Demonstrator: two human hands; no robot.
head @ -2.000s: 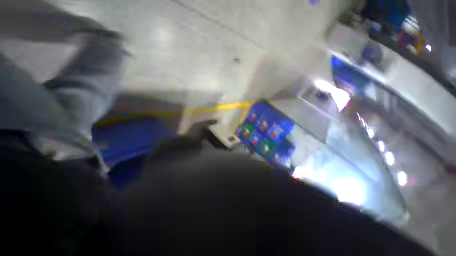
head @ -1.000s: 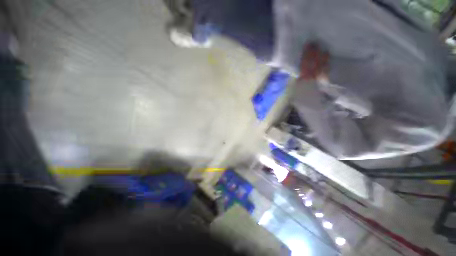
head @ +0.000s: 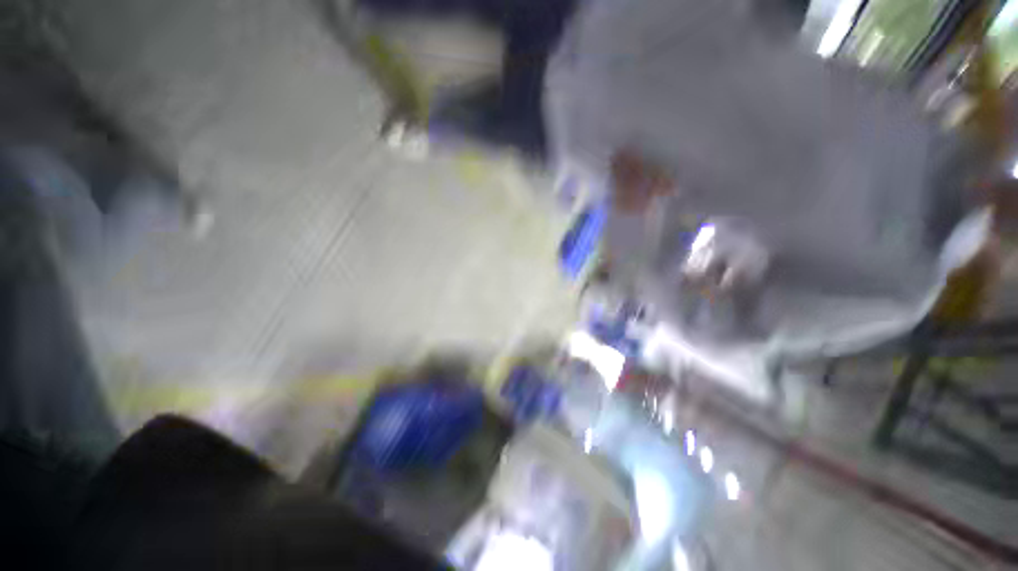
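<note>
The picture is sideways and badly blurred. Neither my left hand nor my right hand can be made out. A large black shape, perhaps a strap or dark clothing, blocks the lower left. Nearest beyond it is a blue crate or bin, low and left of centre. A pale, shiny surface lies to its right, too blurred to name.
A person in a light grey jacket fills the upper right. Another blue crate stands beside them. Pale floor carries a yellow line. A dark metal frame is at right. Grey clothing shows at the left edge.
The view has shifted and blurred more. The person in grey, first seen one second ago, sits slightly further left. The blue crate low in the picture looks larger, and the black shape has changed outline.
</note>
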